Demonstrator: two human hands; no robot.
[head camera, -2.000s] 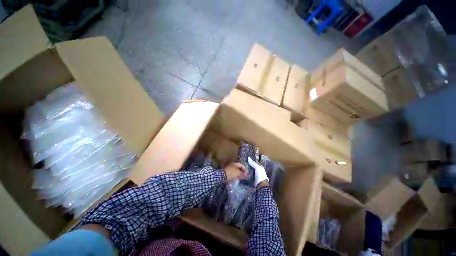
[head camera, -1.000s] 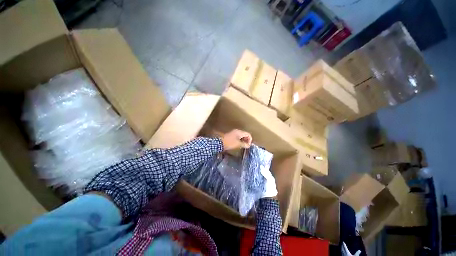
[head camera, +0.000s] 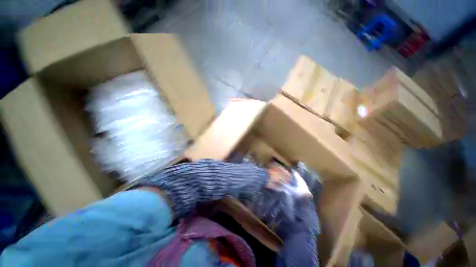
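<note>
The open packing carton (head camera: 334, 208) stands in front of me, with shiny bagged housings (head camera: 274, 208) inside, blurred. My left hand (head camera: 279, 176) is bare and reaches into the carton, close beside my right hand. My right hand (head camera: 301, 185) wears a white glove and is also inside the carton. Both hands are smeared by motion, and I cannot tell whether they hold a piece. My sleeves hide part of the carton's contents.
The open bag carton (head camera: 112, 62) at the left holds a pile of whitish clear bags (head camera: 135, 130). Closed cartons (head camera: 402, 107) are stacked beyond the packing carton. Another open carton (head camera: 378, 234) is at the lower right. A blue stool (head camera: 377, 32) stands far back.
The view has shifted, so the cartons sit further right. My hands have lowered a bagged piece, earlier held up above the carton, and are now down in it, close together.
</note>
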